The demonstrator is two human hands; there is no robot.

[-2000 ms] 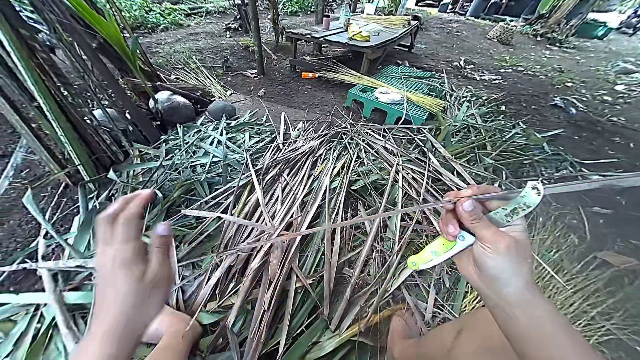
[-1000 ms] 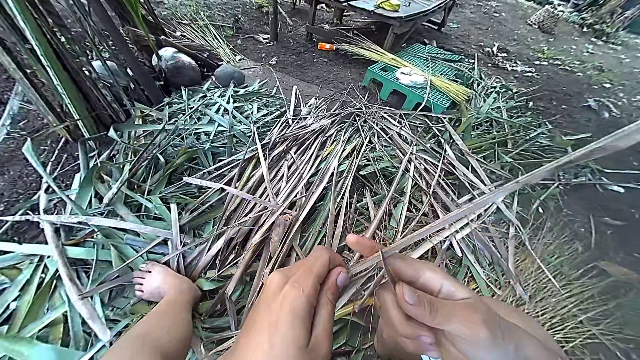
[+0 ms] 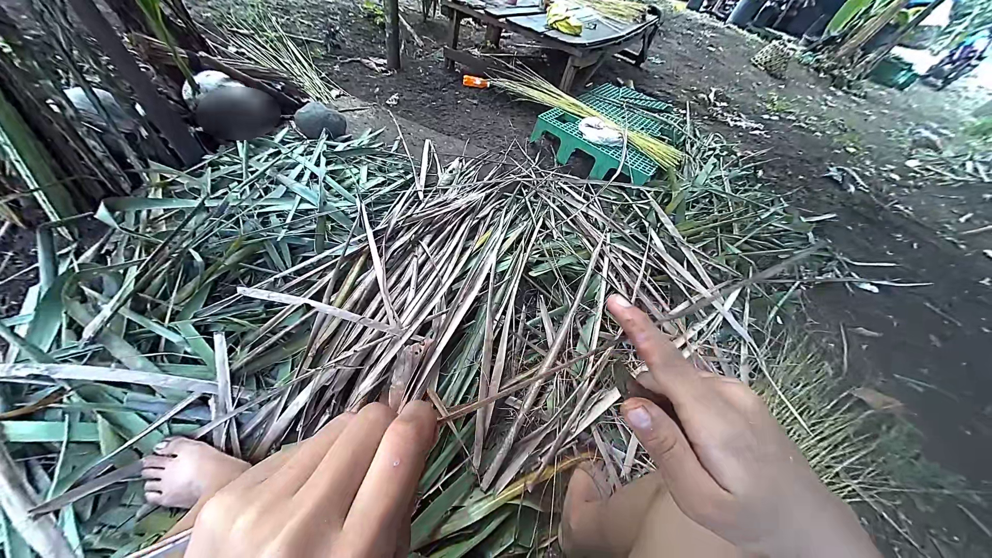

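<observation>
My left hand (image 3: 333,480) is at the bottom centre, its fingers closed on one end of a thin brown leaf strip (image 3: 515,384). That strip runs up to the right, past the fingers of my right hand (image 3: 697,434). My right index finger points up and its thumb is apart from it. The other right fingers are curled round a knife, mostly hidden; a dark part like its blade shows behind the thumb. Under both hands lies a heap of dried brown leaf strips (image 3: 434,263), with green leaf strips (image 3: 256,209) to its left.
Bare feet (image 3: 186,471) rest at the edge of the heap. Beyond it stands a green plastic crate (image 3: 566,139) bearing a bundle of thin yellow-green sticks (image 3: 589,108). A low wooden table (image 3: 535,22) is farther back. Stones (image 3: 319,120) and stems are at the upper left.
Two seconds ago my left hand was open and the knife's yellow-green handle showed in my right hand. Since one second ago, my hands have moved apart, with the strip stretched between them.
</observation>
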